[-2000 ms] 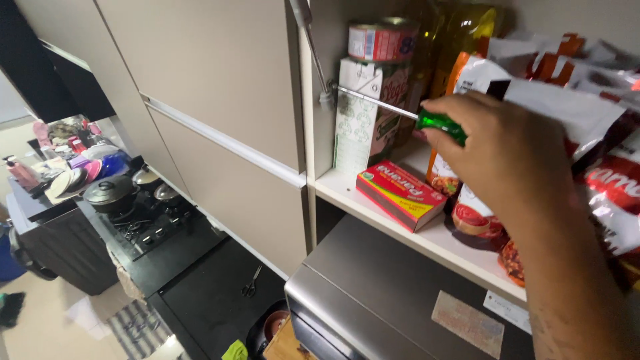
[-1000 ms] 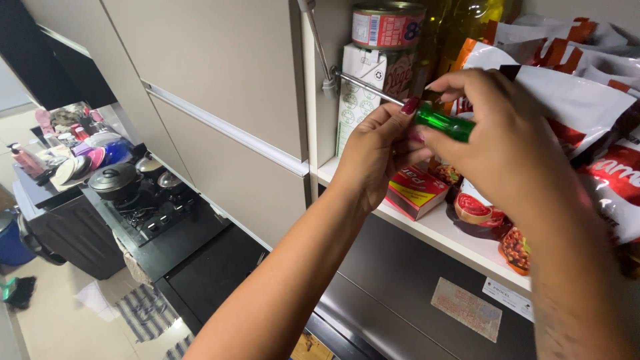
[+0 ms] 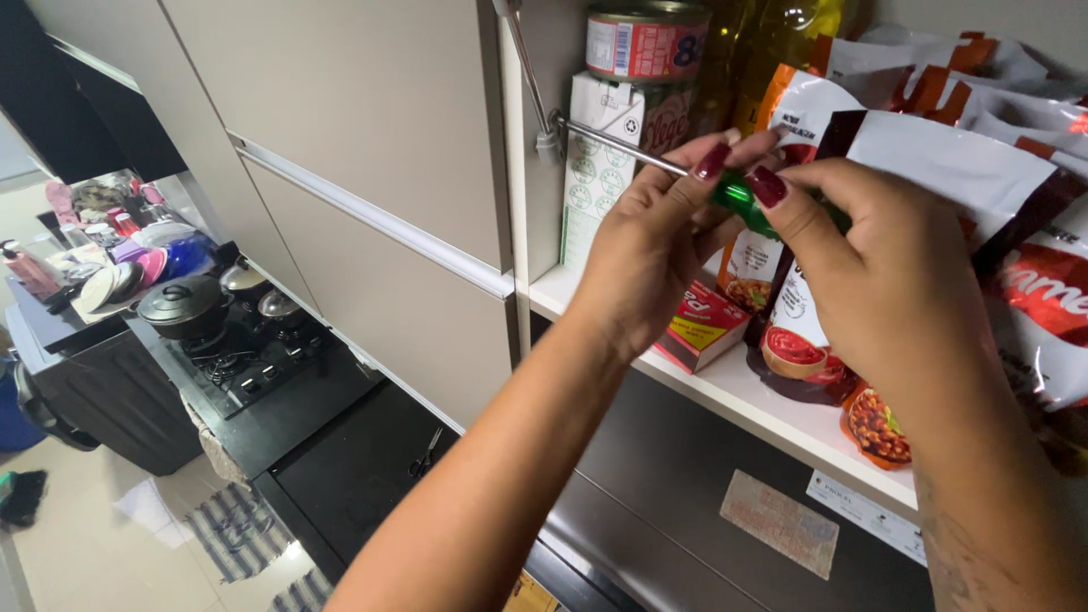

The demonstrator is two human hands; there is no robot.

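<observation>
A screwdriver (image 3: 738,197) with a green translucent handle points left, its tip at the metal bracket (image 3: 550,141) of the cabinet's stay arm (image 3: 525,68). My right hand (image 3: 880,246) grips the handle's rear end. The fingers of my left hand (image 3: 659,246) are closed around the front of the handle and the shaft near it. Behind my hands stand a carton (image 3: 599,170) with a tin can (image 3: 648,41) on top and several food pouches (image 3: 943,161). A red and yellow box (image 3: 701,327), partly hidden by my left hand, lies at the shelf edge.
The white shelf (image 3: 778,421) runs below my hands, above a dark appliance (image 3: 654,476). Beige cabinet doors (image 3: 365,110) fill the middle left. Lower left are a black cooktop (image 3: 255,361) with a lidded pot (image 3: 180,304), and scissors (image 3: 425,455) on a black surface.
My left hand, out of view two seconds ago, has come in from below and taken hold of the screwdriver's front. My right hand stays on the handle, and the tip stays at the bracket.
</observation>
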